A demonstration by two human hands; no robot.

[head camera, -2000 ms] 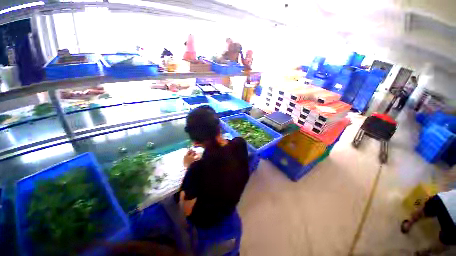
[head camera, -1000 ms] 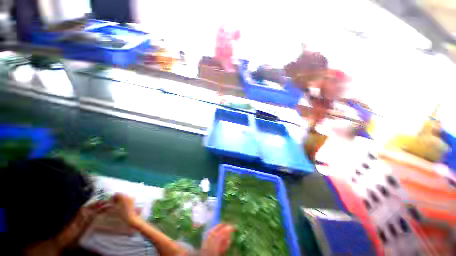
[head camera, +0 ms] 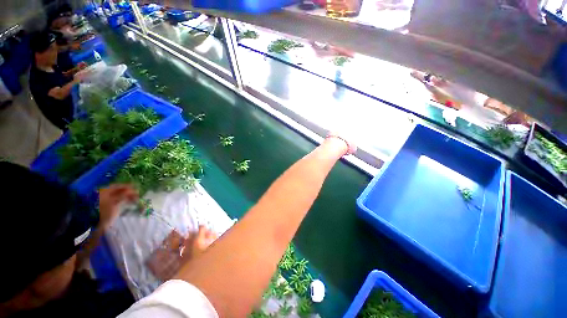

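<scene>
My left arm, in a pale sleeve, reaches from the bottom across the green belt. My left hand (head camera: 341, 146) is small at the metal rail; its fingers are not clear, nor whether it holds anything. My right hand is out of view. A large blue tote (head camera: 429, 205) right of the hand has one green sprig (head camera: 465, 193) in it. Loose sprigs, one of them here (head camera: 241, 166), lie on the belt (head camera: 261, 136). A leafy green pile (head camera: 165, 164) lies by a white sheet (head camera: 208, 208). More sprigs (head camera: 295, 270) lie below my arm, beside a small white object (head camera: 318, 290).
A seated person (head camera: 37, 230) in dark clothes is at lower left, hands over the sheet. A blue tote of greenery (head camera: 171, 115) stands beyond. Other workers (head camera: 46, 74) sit at upper left. Another blue tote (head camera: 541, 248) is at right, and a metal shelf post (head camera: 230, 53) rises behind the belt.
The view has swung down and closer to the belt and blue totes. My left arm now extends across the belt. More workers along the line show at upper left.
</scene>
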